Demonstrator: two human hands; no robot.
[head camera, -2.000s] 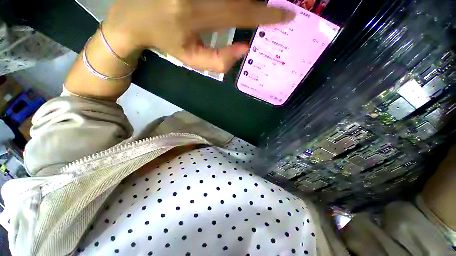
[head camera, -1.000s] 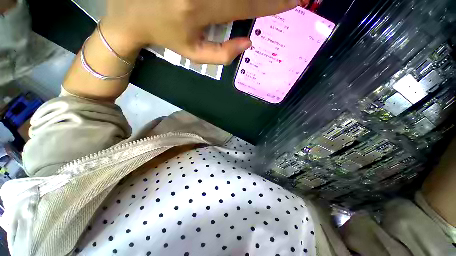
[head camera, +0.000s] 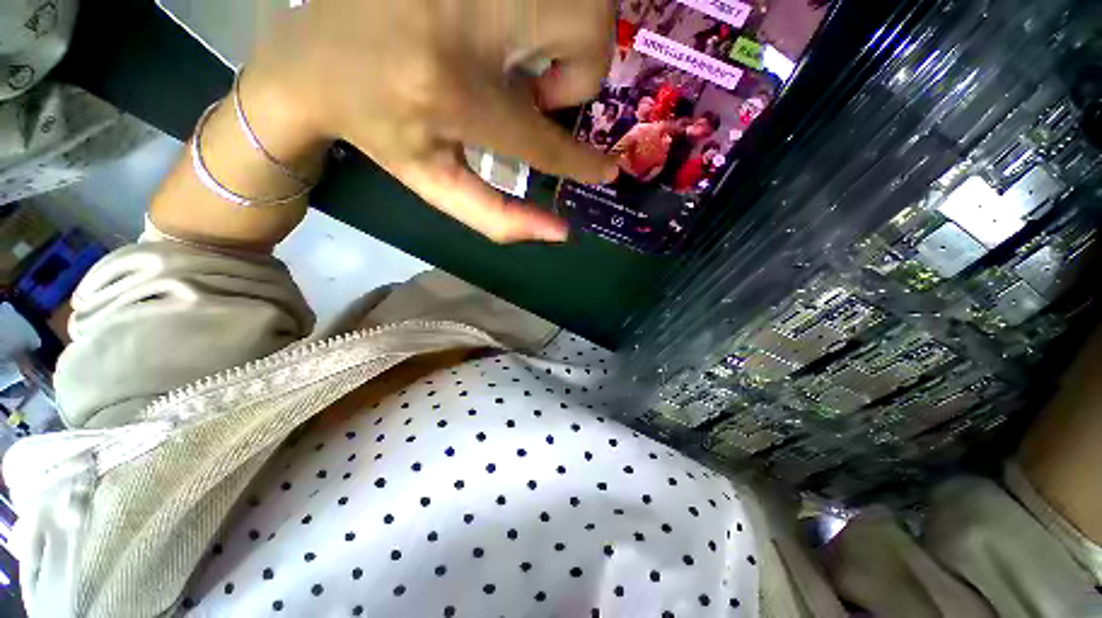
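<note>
My left hand (head camera: 465, 103), with two thin bangles at its wrist, is over the phone's left side. A fingertip rests on or just above the screen of the smartphone (head camera: 671, 133), and the thumb is at its lower left edge. I see nothing held in the hand. The screen shows a red picture of people with text boxes. The clear, shiny blister tray (head camera: 725, 302) is to the right, holding rows of circuit boards (head camera: 834, 332). My right hand is out of the picture; only its forearm shows at the right edge.
The phone lies on the dark green bench top (head camera: 550, 284). Pale pad sheets (head camera: 505, 175) lie partly under my left hand. A blue bin (head camera: 58, 268) stands on the floor at far left. Pale fabric (head camera: 54, 139) shows at upper left.
The phone screen has changed from a pink list to a red picture with text. My left hand has moved down, with a finger now lower on the screen.
</note>
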